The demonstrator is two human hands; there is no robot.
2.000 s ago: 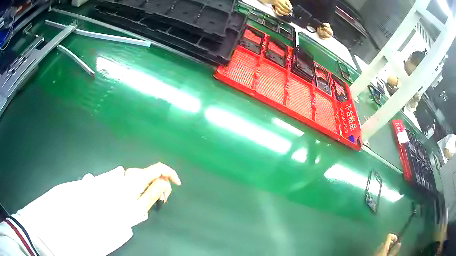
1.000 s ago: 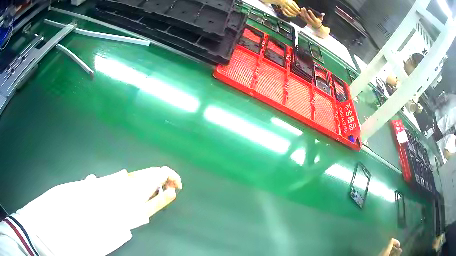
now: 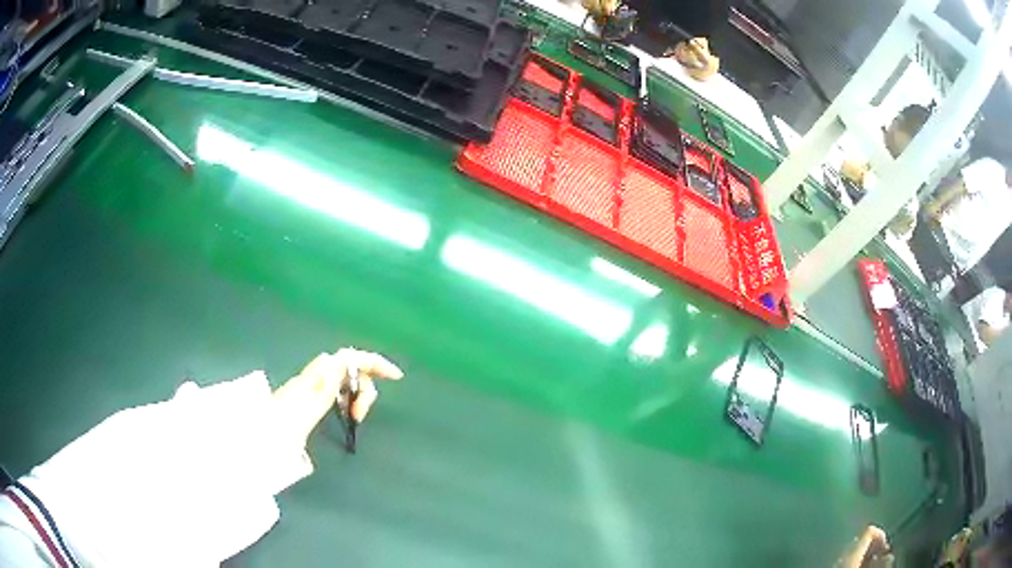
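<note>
My left hand [image 3: 333,383] reaches in from the lower left in a white sleeve. It is above the green belt, its fingers closed around a slim dark tool [image 3: 351,427], which looks like tweezers. The tool's dark end points down below my fingers. My right hand is not in view. A thin black phone frame [image 3: 754,391] with a large open window lies on the shiny green belt [image 3: 466,455] at the right. A second frame [image 3: 864,447] lies farther right.
A red tray [image 3: 588,175] with divided slots holds several black parts beyond the belt. Black blister trays [image 3: 383,50] are stacked beside it. Pale strips [image 3: 233,85] and a metal fixture [image 3: 56,139] are at the left. Another person's hand [image 3: 869,548] shows at the bottom right.
The frames on the belt have moved left, the nearer one from the far right. My fingers have shifted, and more of the dark tool shows below them.
</note>
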